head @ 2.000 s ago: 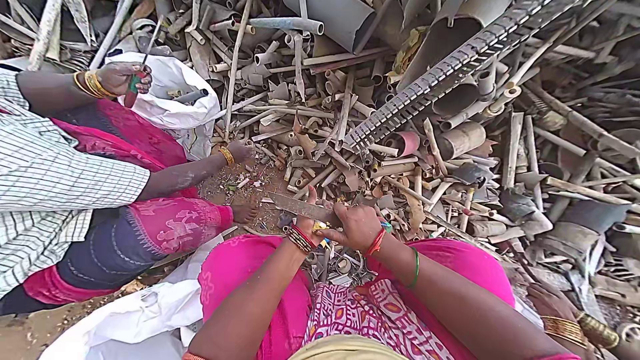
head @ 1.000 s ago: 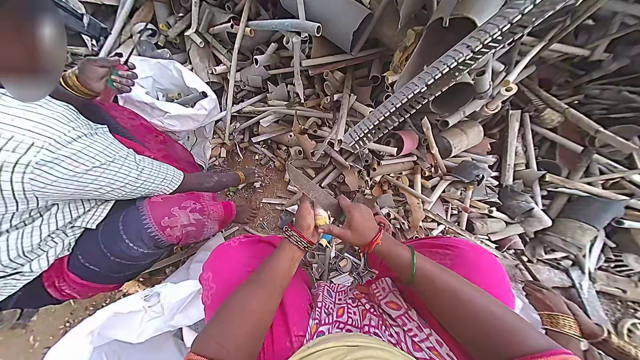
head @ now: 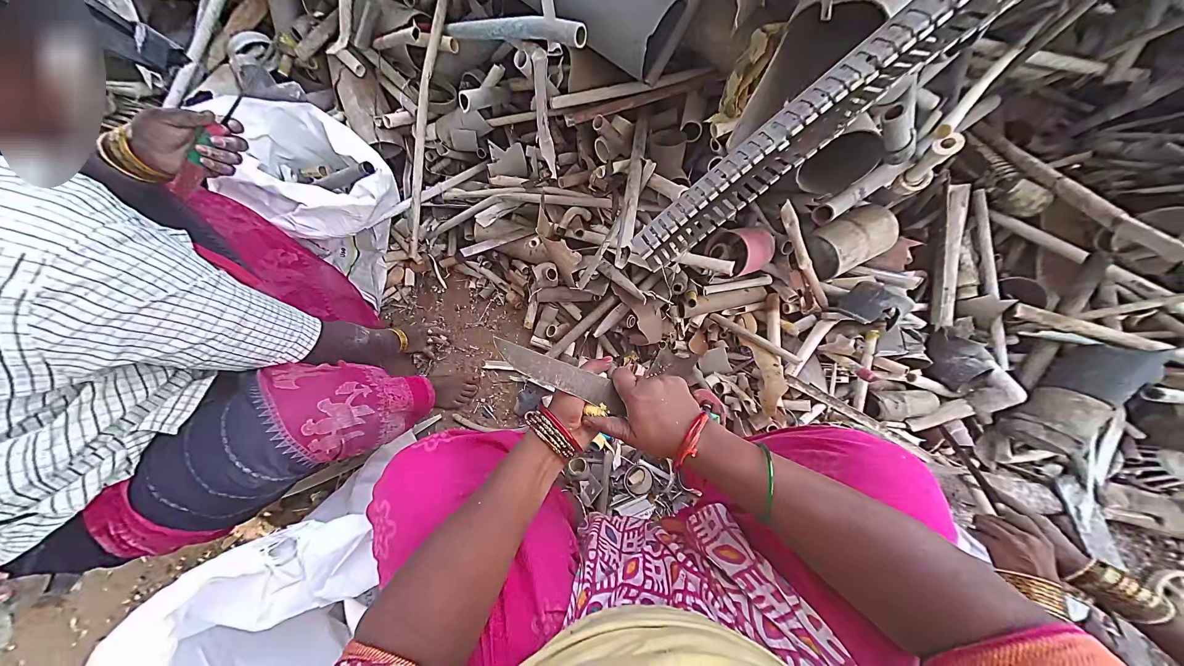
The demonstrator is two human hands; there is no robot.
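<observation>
A broad knife blade [head: 553, 372] points up and left between my hands, in front of my knees. My right hand [head: 659, 413] is closed around its handle end, mostly hidden by the fingers. My left hand [head: 578, 412] grips a small yellowish piece [head: 595, 410] against the blade near my right thumb; its exact kind is hard to tell. Below both hands, short pipe offcuts [head: 638, 479] lie in the lap between my knees. The two hands are close together, close to touching.
Scrap plastic pipes [head: 731, 298] heap up ahead and to the right, with a slotted grey trunking [head: 805, 120] slanting across. At left a co-worker's hand [head: 190, 143] holds a red-and-green-handled tool near a white sack [head: 319, 208]. Another white sack [head: 268, 592] lies lower left. Another person's hands [head: 1027, 550] show at right.
The blade's tilt between my hands has shifted from frame to frame, steeper a second ago and flatter now. The co-worker at left has moved their lower hand slightly.
</observation>
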